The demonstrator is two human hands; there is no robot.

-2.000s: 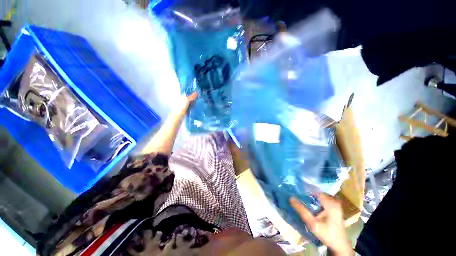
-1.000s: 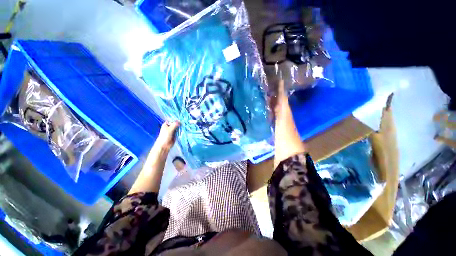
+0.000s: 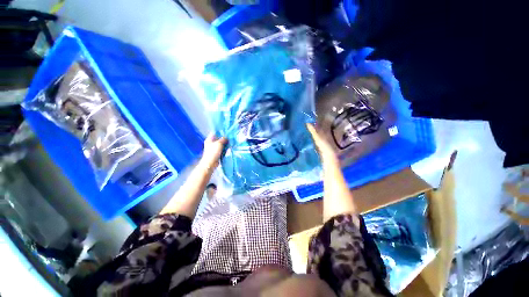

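A bagged teal garment (image 3: 252, 116) is held up flat between my two hands. Its clear bag shows a black drawing and a small white sticker at the upper right. My left hand (image 3: 214, 148) grips its left edge, with part of the fingers hidden at the bag. My right hand (image 3: 320, 142) is on its right edge, with the thumb showing and the other fingers hidden behind or beside the bag. Another bagged teal garment (image 3: 400, 229) lies in the open cardboard carton (image 3: 445, 232) at the lower right.
A blue crate (image 3: 139, 75) at the left holds brown bagged garments (image 3: 107, 127). Another blue crate (image 3: 406, 145) behind the carton holds a brown bagged garment (image 3: 362, 116). A further blue crate (image 3: 232, 23) is at the top. Dark cloth fills the upper right. Clear plastic (image 3: 493, 261) lies right of the carton.
My right hand has moved from over the carton to the held bag's right edge. The teal bag has turned more level and sits slightly farther right than one second ago.
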